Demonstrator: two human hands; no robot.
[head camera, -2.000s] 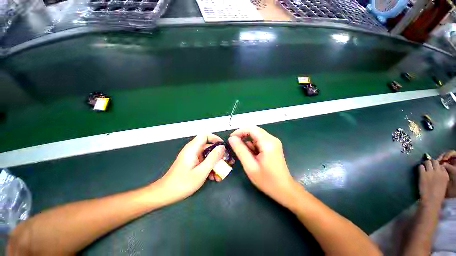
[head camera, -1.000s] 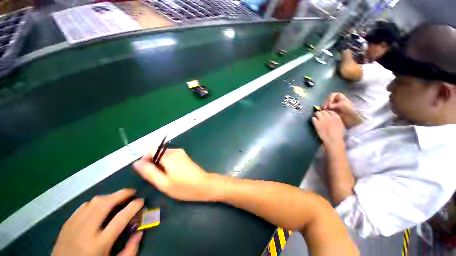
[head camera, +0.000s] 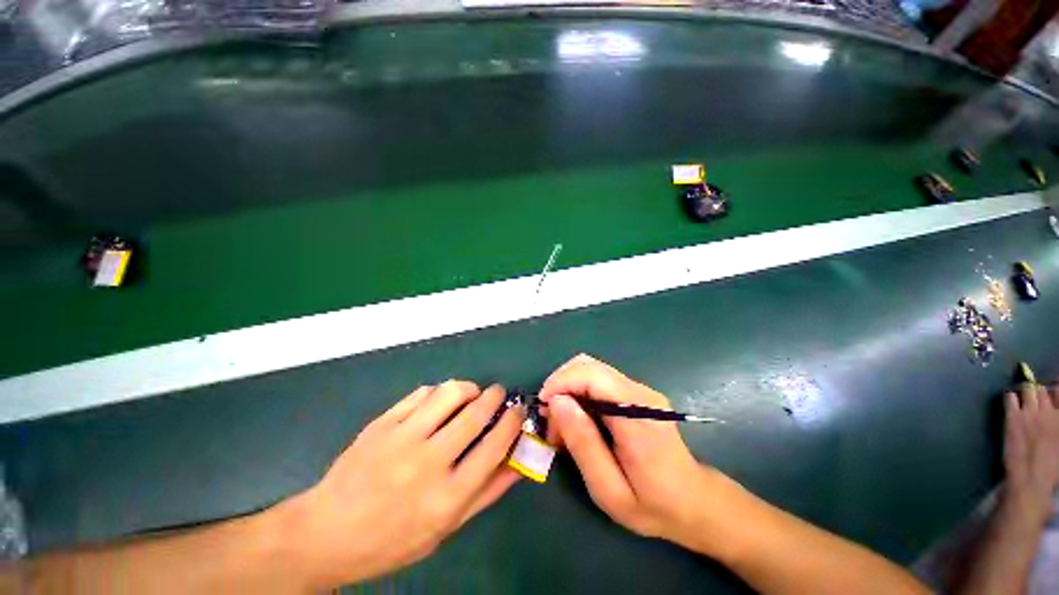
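A black device unit (head camera: 518, 409) is held low in the middle of the view, mostly hidden by my fingers. Its silver-white pouch battery (head camera: 533, 454) with a yellow edge hangs toward me. My left hand (head camera: 424, 471) grips the unit from the left. My right hand (head camera: 621, 453) is at the unit's right side and holds dark tweezers (head camera: 636, 411) between thumb and fingers. One end points right and shows a pale tip; the other end is hidden at the unit.
A white strip (head camera: 465, 312) borders the green belt (head camera: 383, 238). Units lie on the belt at left (head camera: 110, 263) and right (head camera: 704, 201). A pale slender piece (head camera: 549, 266) lies across the strip. Small-parts piles (head camera: 973, 330) and another person's hand (head camera: 1031, 430) are at right.
The view has swung back left from the neighbouring workers. My right hand has come over to the unit with the tweezers. My left hand and the unit now show near the middle.
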